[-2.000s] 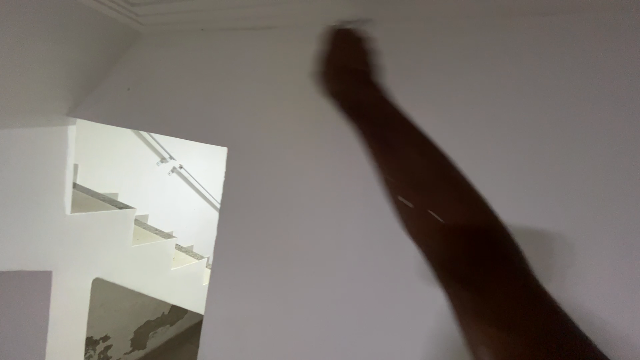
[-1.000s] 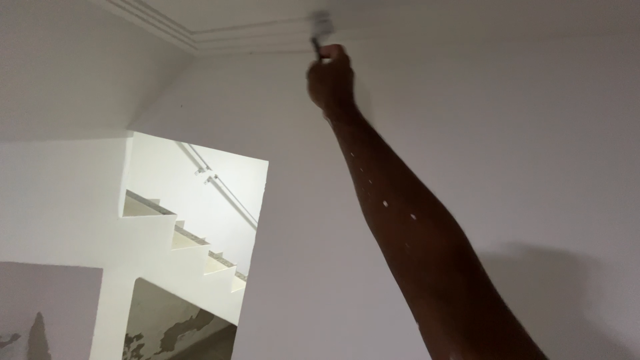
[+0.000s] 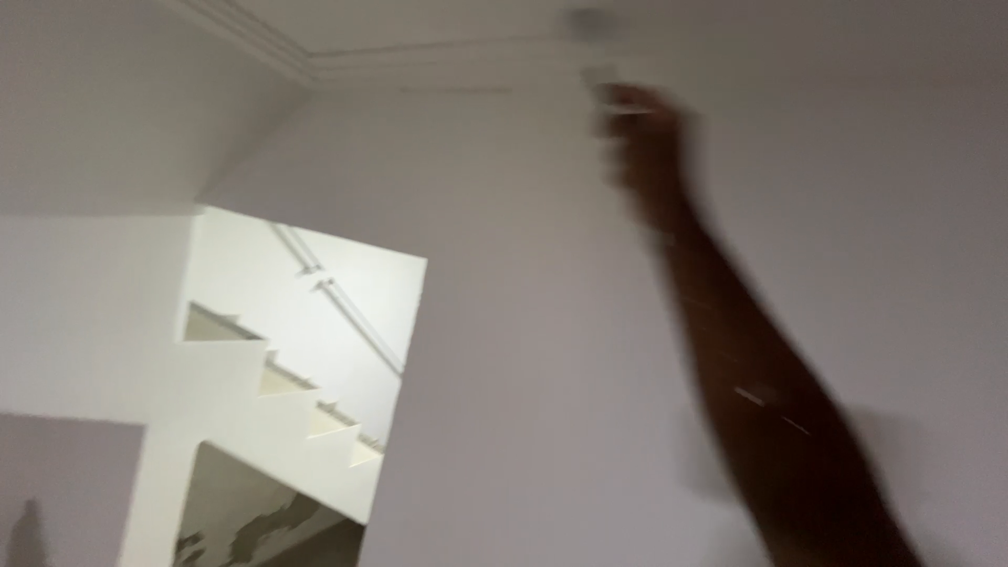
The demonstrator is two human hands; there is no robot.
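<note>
My right hand [image 3: 646, 142] is raised high, blurred by motion, near the top of the wall below the ceiling moulding [image 3: 441, 59]. Its fingers are closed around the handle of a small tool, which looks like a paintbrush [image 3: 594, 27]; the blurred pale head points up at the moulding, and whether it touches cannot be told. White specks, likely paint, mark my forearm. Behind the arm stands the pale wall [image 3: 535, 354]. My left hand is out of view.
At the left an opening shows a white staircase [image 3: 228, 378] with stepped edges and a handrail [image 3: 354, 323] on the wall behind. Below the stairs is a wall surface with dark patches [image 3: 268, 520]. The ceiling moulding turns a corner at the upper left.
My right hand stays raised at the top of the wall, with the tool still in it since a second ago. The view has shifted, bringing more of the moulding into sight than two seconds ago.
</note>
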